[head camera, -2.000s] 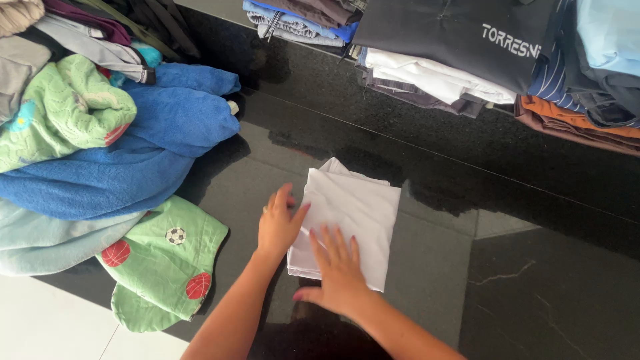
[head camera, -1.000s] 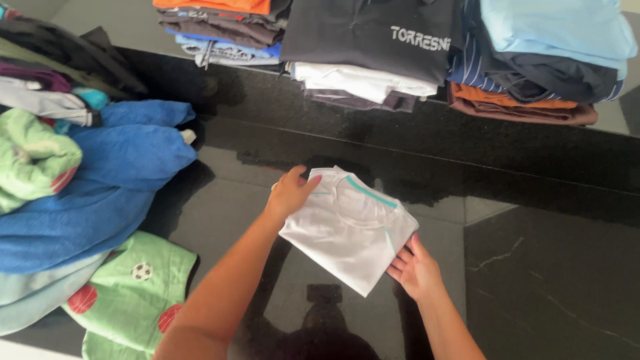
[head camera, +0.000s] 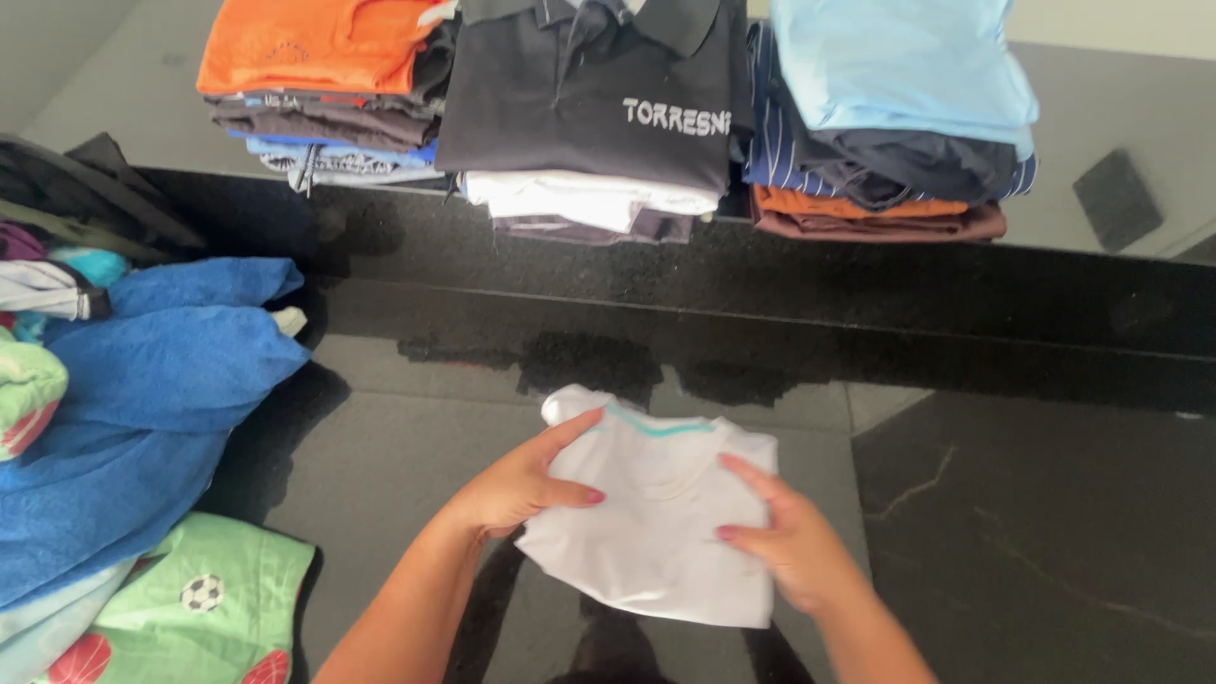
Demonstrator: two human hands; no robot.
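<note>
A folded white shirt (head camera: 655, 532) with a turquoise band inside its neckline is in front of me, over the dark glossy surface. My left hand (head camera: 522, 480) grips its left edge near the collar, thumb on top and some fingers hidden behind the cloth. On the other side my right hand (head camera: 784, 532) has its thumb and index finger on the front near the right edge; its other fingers are mostly hidden. Whether the lower part of the shirt touches the surface, I cannot tell.
Folded stacks stand on the raised ledge: an orange garment (head camera: 304, 47), a black polo shirt (head camera: 589, 114) and a light blue garment (head camera: 902, 66) top them. At left lie a blue towel-like cloth (head camera: 161, 351) and a green cloth with printed balls (head camera: 228, 579).
Two seconds ago the folded white cloth lay flat under both hands, its neckline not showing. The neckline now faces up, and both hands hold the sides. The view has shifted toward the ledge.
</note>
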